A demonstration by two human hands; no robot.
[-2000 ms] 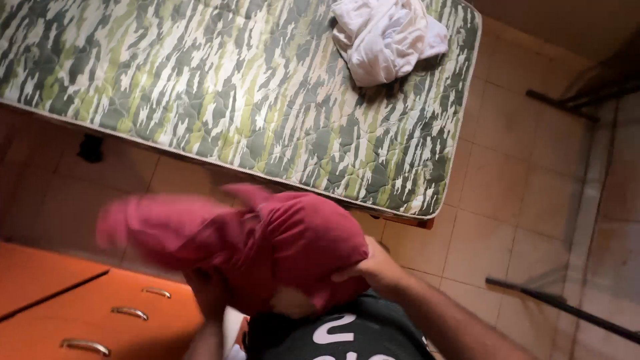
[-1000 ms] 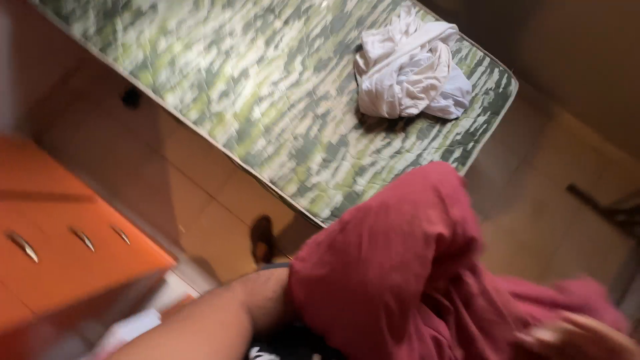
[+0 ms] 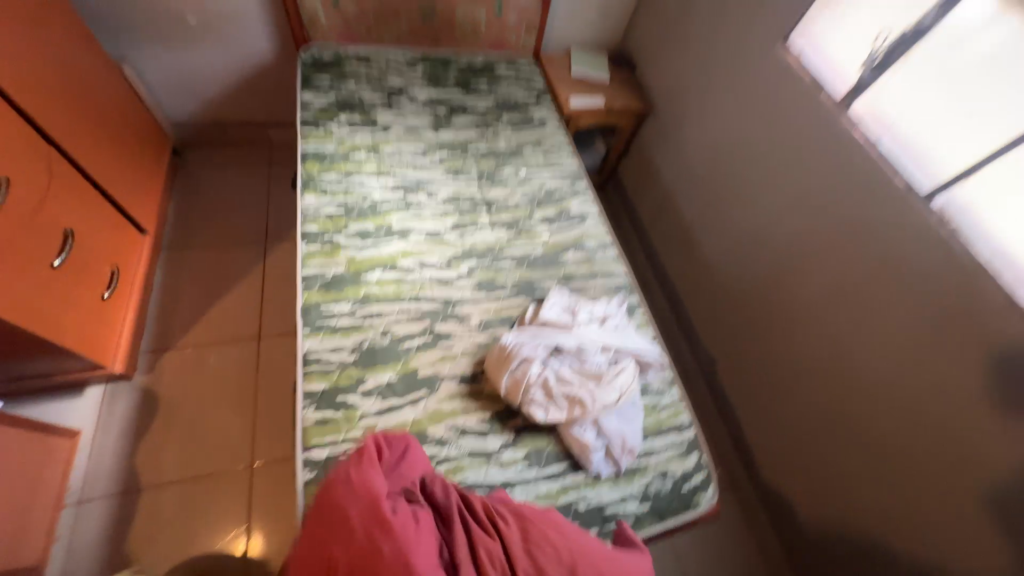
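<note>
A bunched red cloth point(image 3: 448, 520) fills the bottom middle of the view, in front of the near end of a mattress with a green camouflage pattern point(image 3: 416, 240). Neither of my hands shows; the cloth or the frame's lower edge hides them, so what they hold cannot be seen. Crumpled white cloth point(image 3: 572, 368) lies in a heap on the mattress, near its right edge at the near end.
An orange cabinet with metal handles point(image 3: 72, 232) stands on the left, across a strip of tiled floor point(image 3: 208, 384). A wooden bedside table point(image 3: 600, 88) holds papers at the back right. The wall and a bright window point(image 3: 936, 96) are on the right.
The view has swung round to look along the mattress. My hands, seen earlier at the red cloth, are out of sight. The white heap still lies on the mattress.
</note>
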